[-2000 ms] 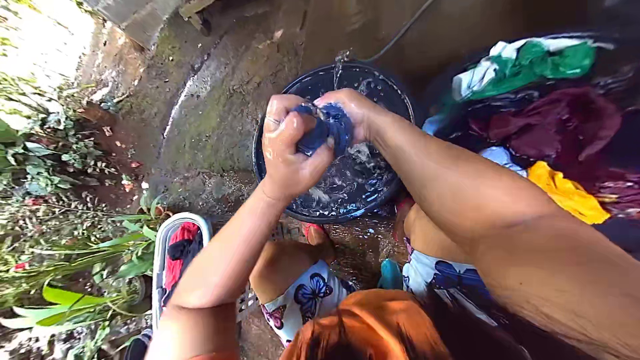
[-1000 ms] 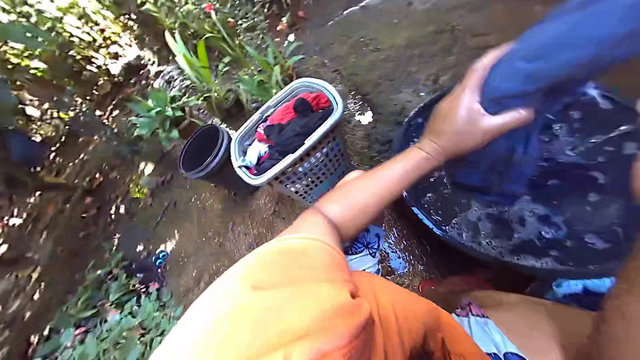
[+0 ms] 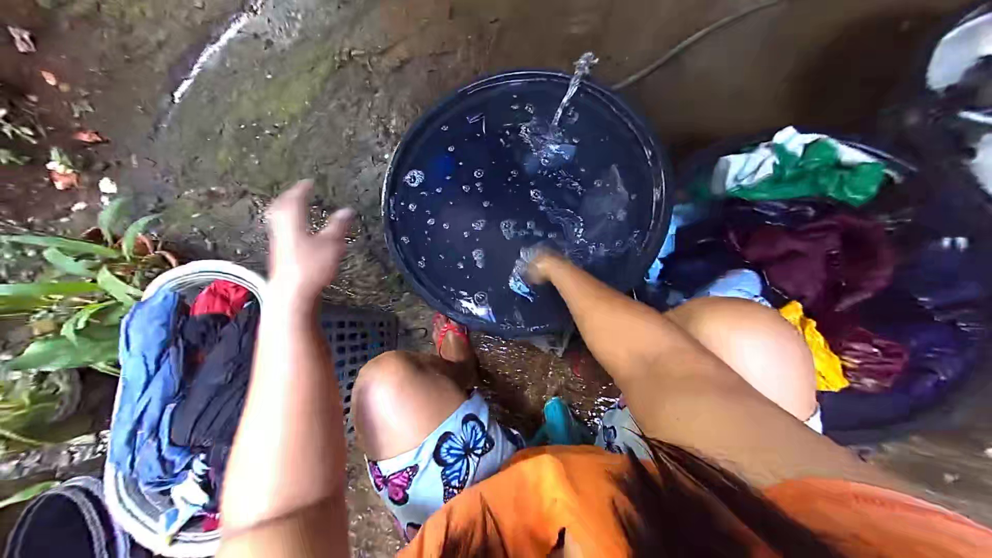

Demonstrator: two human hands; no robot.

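Observation:
A round dark tub (image 3: 473, 194) of water with bubbles stands in front of me, and a thin stream of water falls into its far right part. My right hand (image 3: 541, 265) reaches into the water near the tub's near edge; its fingers are under water and blurred. My left hand (image 3: 304, 236) is in the air left of the tub, fingers apart, holding nothing. Left of that forearm, an oval laundry basket (image 3: 116, 465) holds a blue garment (image 3: 151, 380) and black (image 3: 221, 387) and red clothes (image 3: 221, 298).
To the right, another tub holds wet clothes: green (image 3: 821, 174), maroon (image 3: 821, 256) and yellow (image 3: 814, 349). A dark bucket (image 3: 58, 527) stands at the lower left, below leafy plants (image 3: 70, 333). A hose (image 3: 690, 43) lies on the wet ground.
The blue garment, in my left hand over the tub one second ago, now lies in the laundry basket. My left hand has let it go. The view has swung back toward the tub.

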